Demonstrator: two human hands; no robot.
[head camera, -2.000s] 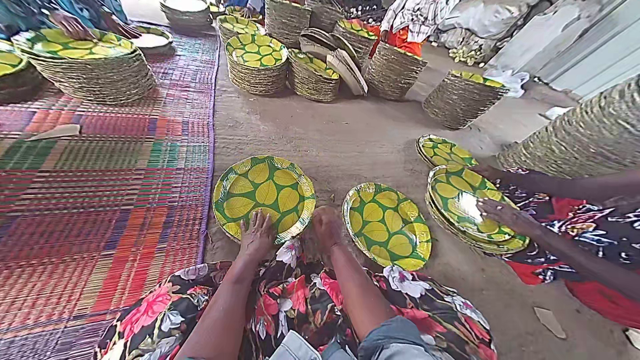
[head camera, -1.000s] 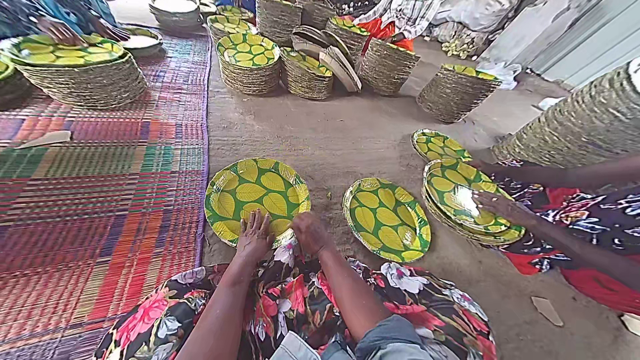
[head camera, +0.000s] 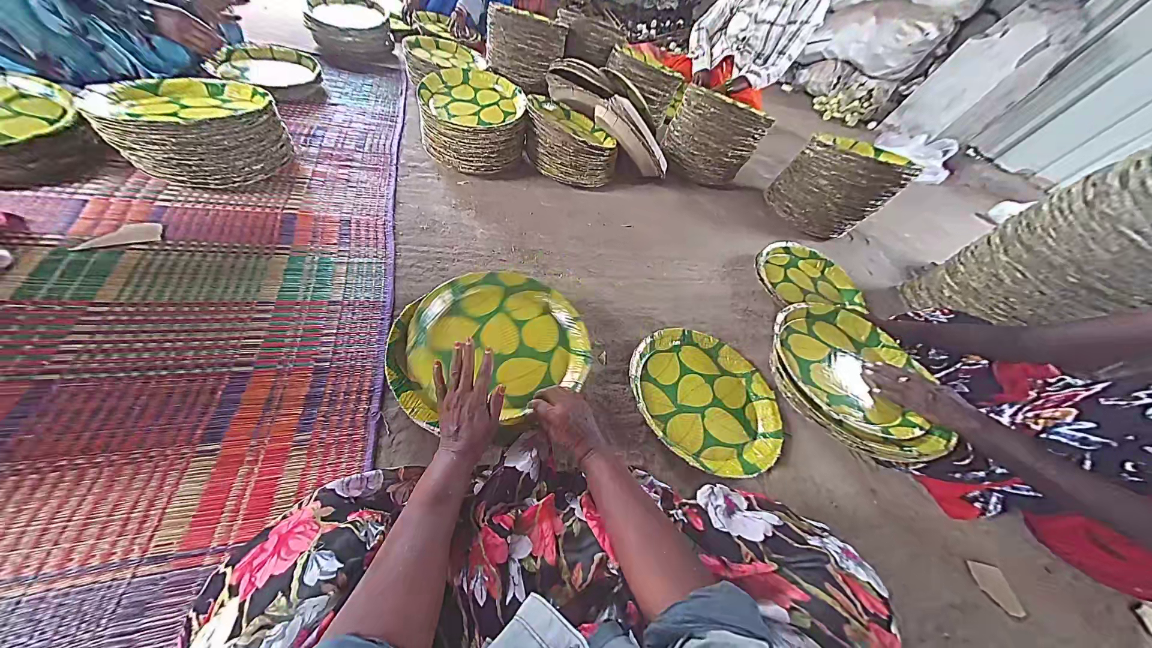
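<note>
In front of me a round plate with a yellow-leaf pattern on green (head camera: 517, 328) lies slightly offset over another such plate (head camera: 402, 382), whose left edge shows. My left hand (head camera: 468, 400) rests on the upper plate with its fingers spread and nothing gripped. At that plate's near right rim, my right hand (head camera: 569, 420) has curled fingers and seems to pinch the edge. A separate patterned plate (head camera: 708, 402) lies on the ground just to the right, touched by neither hand.
At right, a co-worker's hand (head camera: 909, 391) rests on a small stack of plates (head camera: 855, 369), with a single plate (head camera: 810, 274) beyond. A tall stack (head camera: 1053, 243) leans there. More stacks (head camera: 472, 121) stand farther back. A woven mat (head camera: 180, 360) covers the left side.
The upper plate now sits shifted up and to the right, so the rim of the plate beneath shows at the left. My right hand has closed in at the near right rim.
</note>
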